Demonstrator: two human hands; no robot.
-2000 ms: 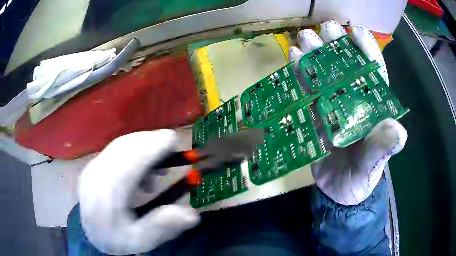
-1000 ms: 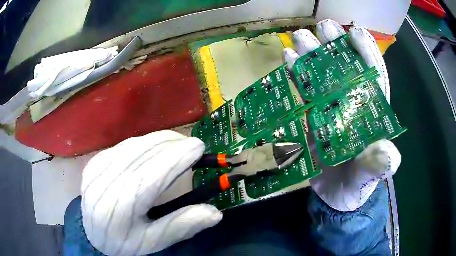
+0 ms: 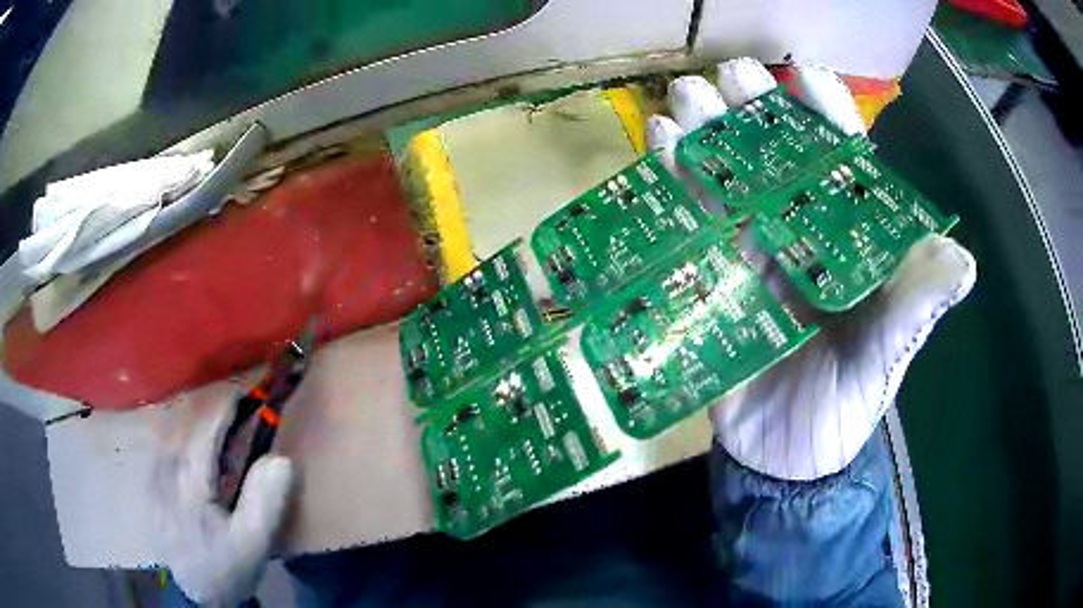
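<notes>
A green PCB panel [image 3: 665, 285] of several small boards in two rows is held tilted over the white ledge [image 3: 356, 428]. My right hand [image 3: 819, 392], in a white glove, grips the panel at its right end, with the thumb at the near edge and the fingers at the far edge; the palm is partly hidden under it. My left hand [image 3: 238, 511], gloved and blurred, is at the lower left, closed around the diagonal cutters [image 3: 267, 410]. The cutters point up, away from the panel, near the red pad's front edge.
The long red pad [image 3: 238, 285] lies behind the ledge. A beige pad [image 3: 529, 166] with yellow stripes is behind the panel. A white cloth bundle [image 3: 113, 208] rests on a grey handle at the left. A dark green strip [image 3: 998, 356] runs along the right.
My left hand has pulled the cutters off the panel, to the left and down, and turned them upward. The panel's left boards are now uncovered. The view has shifted slightly.
</notes>
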